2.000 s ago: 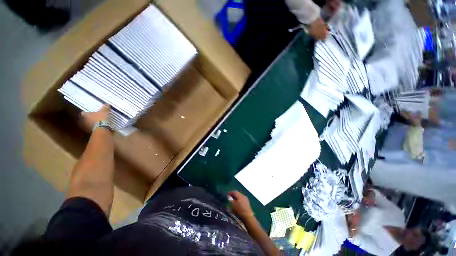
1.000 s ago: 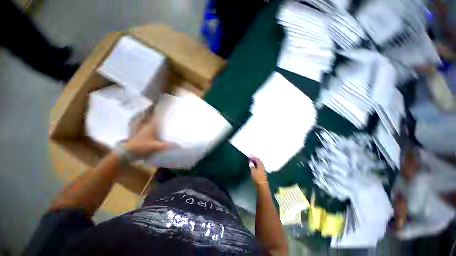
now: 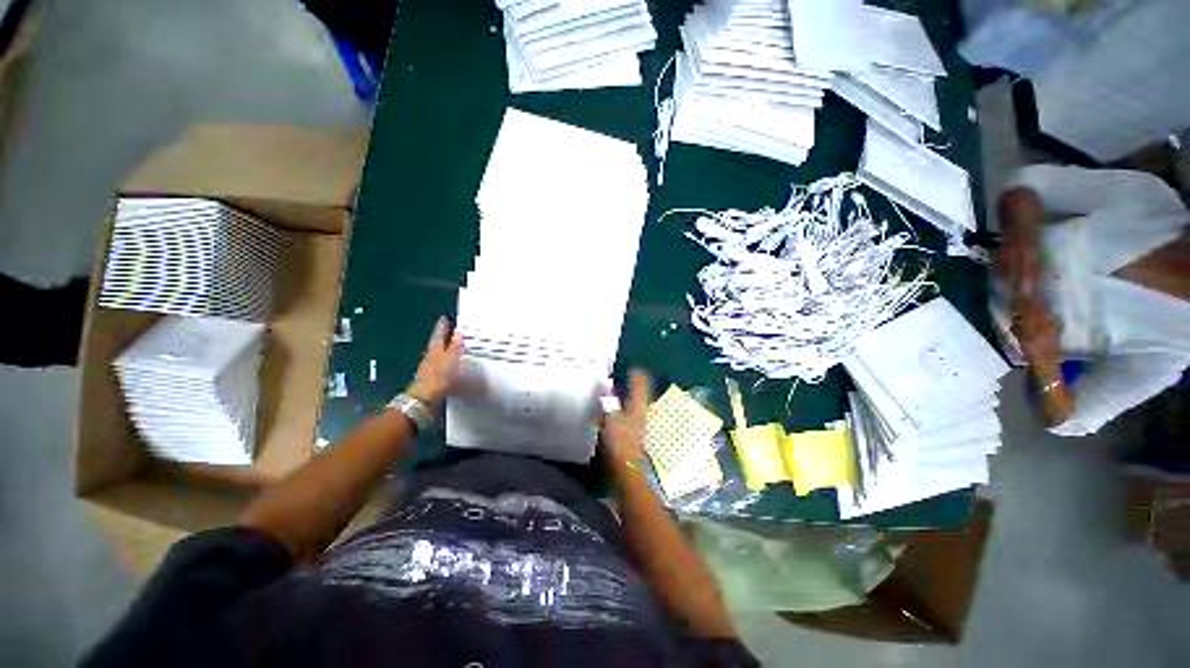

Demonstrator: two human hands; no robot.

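A long row of overlapped white packs (image 3: 561,235) lies on the green table in front of me, with striped edges showing towards its near end. My left hand (image 3: 437,368), with a band at the wrist, is at the left side of the nearest packs. My right hand (image 3: 628,415), slightly blurred, is at their right side. The near packs are held between both hands. A small pale bit shows at my right fingertips; I cannot tell what it is.
An open carton (image 3: 303,333) with two stacks of packs stands left of the table (image 3: 415,170). Tangled white cords (image 3: 796,281), a label sheet (image 3: 681,437), a yellow strip (image 3: 820,457) and more packs (image 3: 933,372) lie right. A person's hand (image 3: 1040,346) is at far right.
My left hand has left the carton, carrying a block of packs over the table. Those packs are now at the row's near end, with both hands at them. The view has turned.
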